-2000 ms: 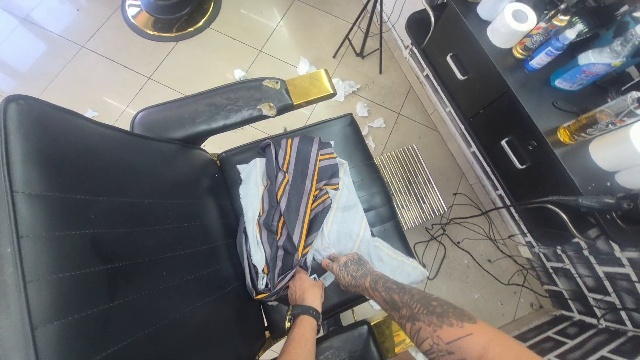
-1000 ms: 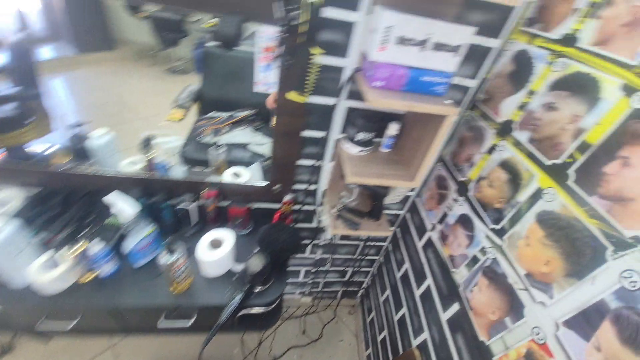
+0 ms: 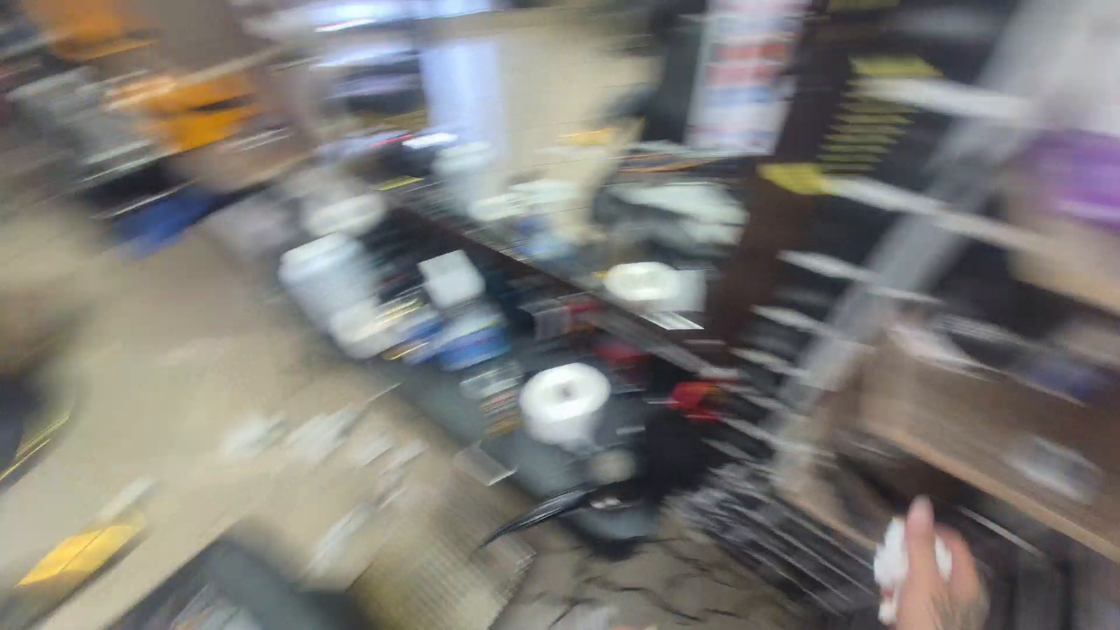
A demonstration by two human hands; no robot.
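At the lower right of the blurred head view, my right hand [image 3: 943,573] is closed around a crumpled white wad [image 3: 892,560], perhaps tissue or paper. It is in front of a wooden wall shelf [image 3: 971,459]. My left hand is not clearly visible. A white paper roll [image 3: 564,402] stands on the dark counter [image 3: 542,472], to the left of my right hand. Behind the roll are a spray bottle with a blue label [image 3: 472,337] and other containers. Part of the black chair [image 3: 254,569] shows at the bottom left, with blurred cloth on it.
A mirror [image 3: 560,96] runs behind the counter. Cables [image 3: 674,577] lie on the floor below its near end. White scraps [image 3: 324,433] lie on the tiles beside a metal footrest [image 3: 437,560]. The chair's gold armrest end [image 3: 83,553] is at the lower left.
The view has swung from the chair to the counter and shelves. Two seconds ago both hands were at the striped cloth on the chair; now my right hand holds a white wad near the shelf.
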